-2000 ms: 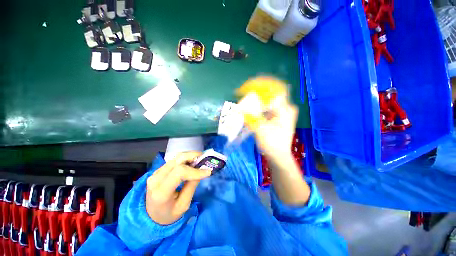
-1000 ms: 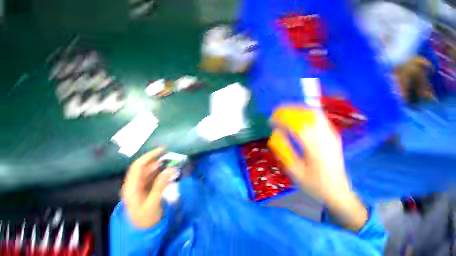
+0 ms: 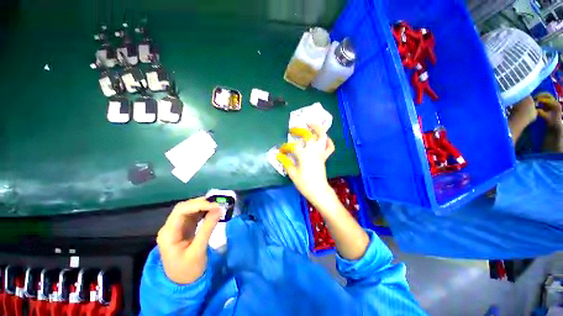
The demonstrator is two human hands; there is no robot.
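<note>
My left hand [image 3: 185, 237] holds a watch [image 3: 223, 201] between thumb and fingers at the bench edge, its face up with a small green mark. My right hand [image 3: 308, 157], with yellow finger cots, rests on a crumpled white cloth [image 3: 313, 115]; its fingers are bent over the cloth and seem to grip it. An open watch case [image 3: 226, 99] with gold and black inside lies on the green bench. A display module [image 3: 261, 97] with a short flex tail lies beside it.
Rows of display modules [image 3: 144, 110] lie at the upper left. White paper [image 3: 192, 155] and a black scrap [image 3: 141, 173] lie nearer. Two bottles [image 3: 334, 66] stand by the blue bin [image 3: 384, 117]. A lower clamp bin [image 3: 333, 213], clamp tray [image 3: 74, 262], fan [image 3: 513, 58] and another person's hand are around.
The view has shifted. My right hand has moved from over the blue bins onto the white cloth at the bench edge. My left hand still holds the watch.
</note>
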